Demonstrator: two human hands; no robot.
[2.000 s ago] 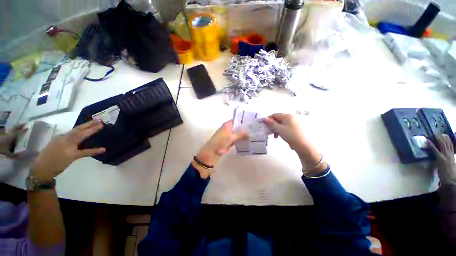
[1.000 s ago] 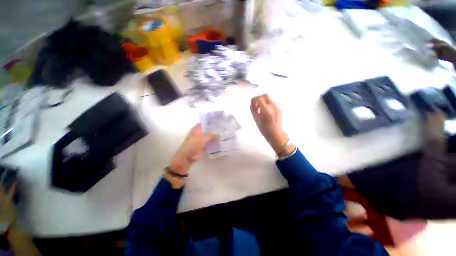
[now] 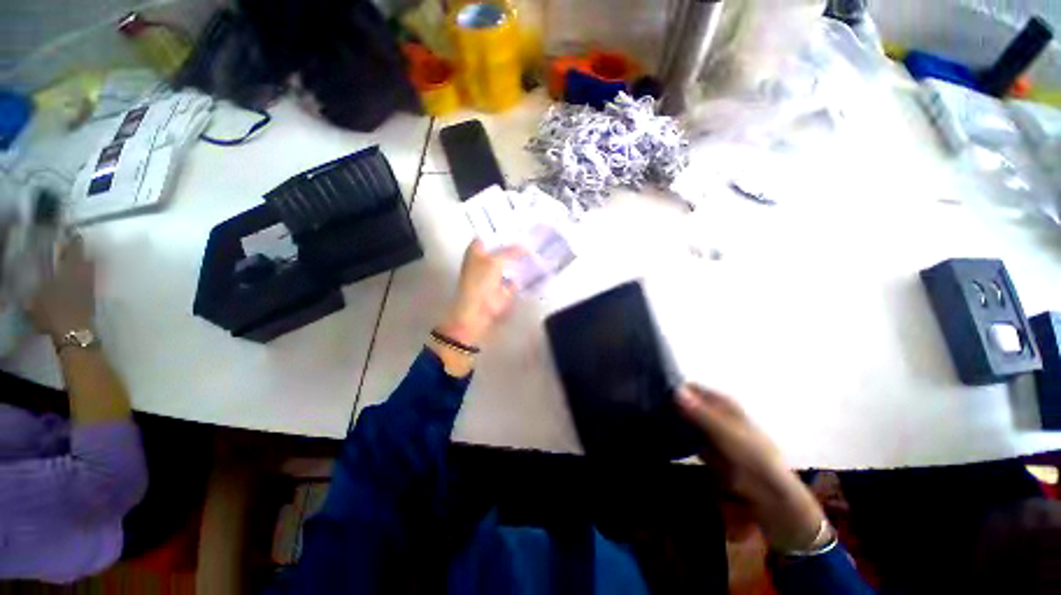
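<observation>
My left hand (image 3: 486,293) holds several white printed cards (image 3: 520,233), fanned out, near the middle of the table. My right hand (image 3: 735,442) grips a black insert tray (image 3: 617,370) at its right side, near the table's front edge. The tray looks tilted and slightly blurred; a plain dark face shows, and its other face is hidden. The cards and the tray are apart.
A cable pile (image 3: 611,149) and a black phone (image 3: 470,159) lie beyond my hands. Black trays (image 3: 314,250) are stacked left. Another tray (image 3: 981,322) lies right, showing a white piece. Tape rolls (image 3: 484,58) and a metal flask (image 3: 691,52) stand behind. A neighbour's hand (image 3: 64,291) is far left.
My right hand has moved right and towards me and now holds a black tray. My left hand still holds the cards, now more fanned. The neighbour's hand has left the stacked trays.
</observation>
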